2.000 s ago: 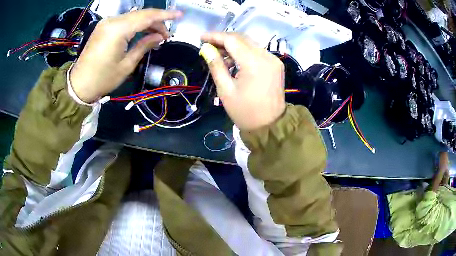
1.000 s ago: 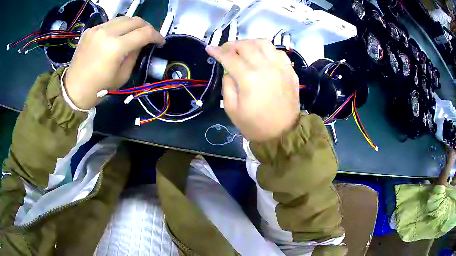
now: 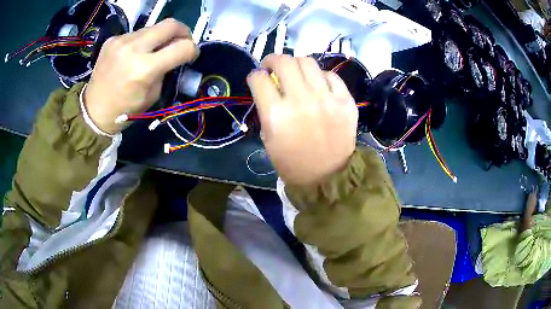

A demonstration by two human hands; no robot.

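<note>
A round black housing [image 3: 226,66] lies open side up on the bench, with a silver-white motor [image 3: 191,83] and a yellow ring [image 3: 215,86] inside. A wire harness [image 3: 205,104] of red, blue and yellow leads crosses it and ends in white plugs at the left. My left hand [image 3: 130,75] has its bent fingertips at the housing's upper left rim. My right hand [image 3: 308,114] is curled at the right rim. A little yellow shows between its fingers, probably the hand tool. Its fingertips and the tool's shaft are hidden.
White brackets [image 3: 356,27] stand behind. Another wired housing [image 3: 75,51] lies at the left, and more black housings [image 3: 393,105] at the right. Black round modules [image 3: 483,75] crowd the far right. A thin clear loop [image 3: 261,163] lies near the front edge. A person's yellow-green sleeve [image 3: 513,256] shows lower right.
My right hand has come down the right rim and curled more, and yellow shows between its fingers again. My left hand has stayed near the upper left rim, after lowering its raised fingers earlier.
</note>
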